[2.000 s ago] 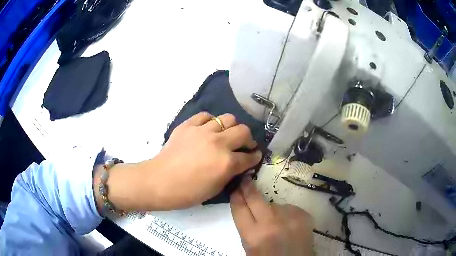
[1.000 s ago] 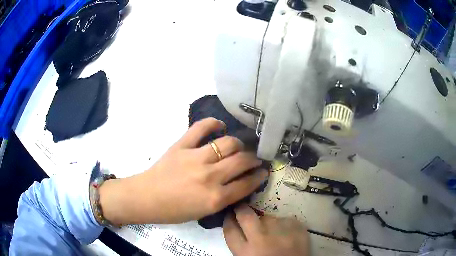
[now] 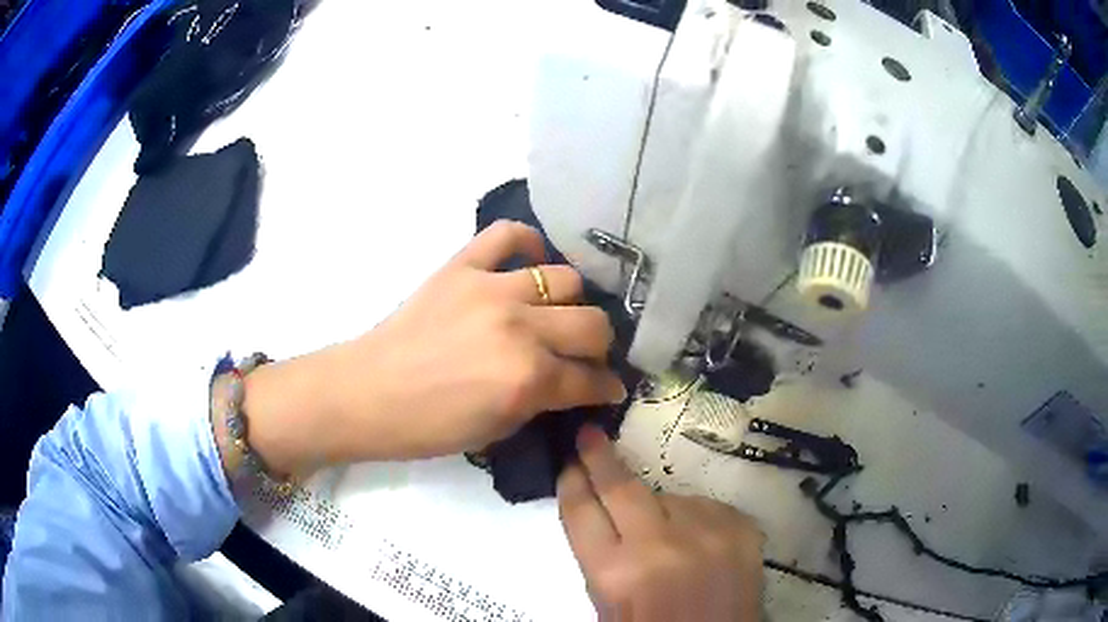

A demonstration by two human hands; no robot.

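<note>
A black fabric workpiece [image 3: 529,464] lies under the head of the off-white sewing machine [image 3: 717,182], partly hidden by my hands. My left hand [image 3: 486,346], with a ring and a bracelet, presses on it with bent fingers just left of the needle area. My right hand [image 3: 662,535] is at the lower edge, its fingertips touching the workpiece's near right edge. The presser foot and needle are mostly hidden by the machine head and my fingers.
A folded black fabric panel [image 3: 182,225] lies at the left, touching a shiny black bundle [image 3: 213,73]. Slim black snips [image 3: 802,447] and a knotted black cord [image 3: 899,522] lie right of the needle, by a ribbed cream knob [image 3: 713,417]. A blue bin rim [image 3: 61,134] borders the left.
The workpiece has turned and shifted under my left hand since two seconds ago; less shows beyond my fingers and more below them. The camera view has shifted slightly.
</note>
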